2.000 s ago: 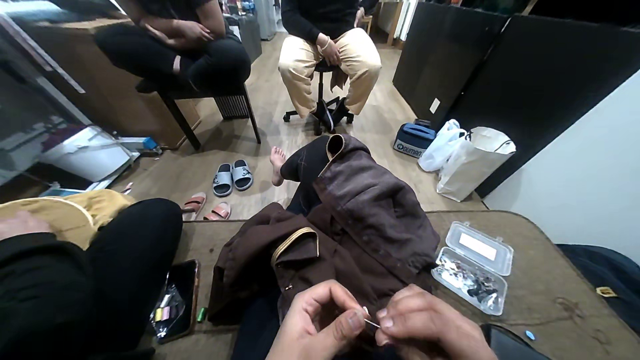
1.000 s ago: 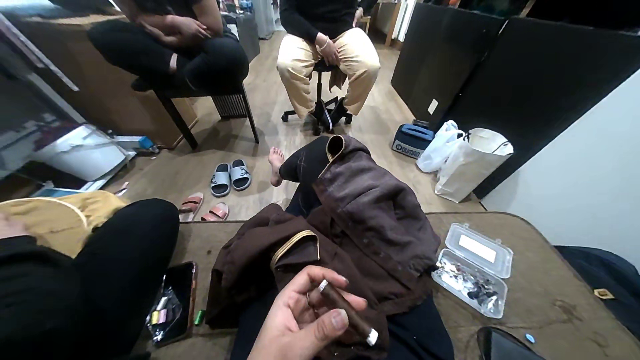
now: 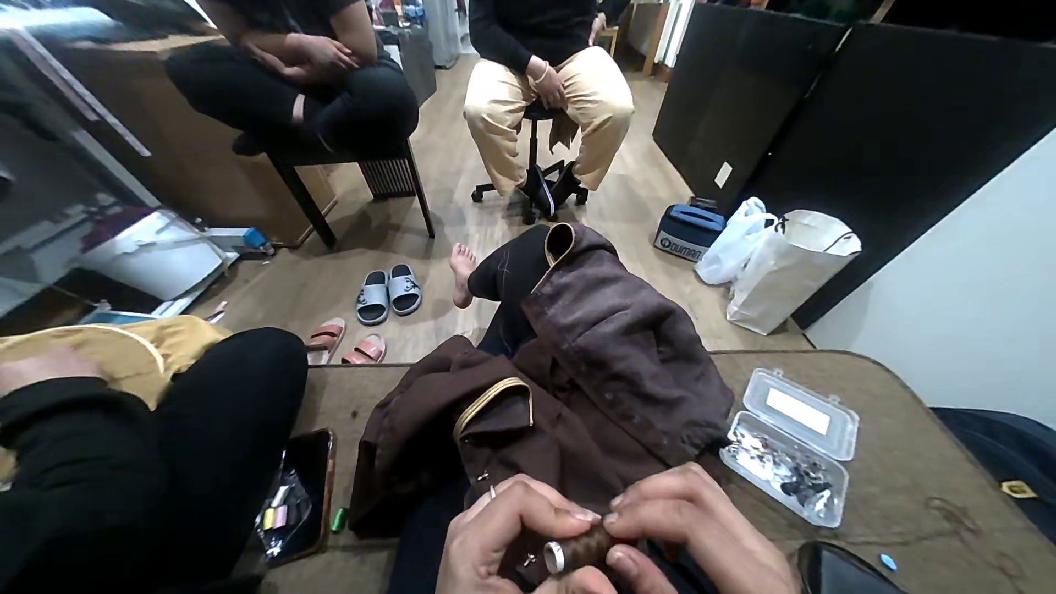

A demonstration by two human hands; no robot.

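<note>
Both hands meet low in the head view, over the lap. My left hand (image 3: 516,536) and my right hand (image 3: 693,528) hold a spool of brown thread (image 3: 577,551) between them, its white end facing left. The fingertips pinch together just above the spool; whether a needle is there cannot be seen. A dark brown garment with gold-edged trim (image 3: 627,330) lies across my legs, partly under the hands. Small metal pieces show on the cloth beside my left hand. To the right, a clear plastic box (image 3: 788,470) lies open with small metallic and dark pieces in it.
A phone-like dark case (image 3: 318,495) with a bag of thread spools and a green spool (image 3: 339,519) lie left on the brown seat (image 3: 891,429). A person sits close at left with yellow cloth (image 3: 124,355). Two people sit opposite. Slippers (image 3: 388,295) and bags (image 3: 792,264) stand on the floor.
Two seconds ago both hands held a thin needle-like item. One second ago my left hand alone held the brown spool; now my right hand is back in view and both are on it.
</note>
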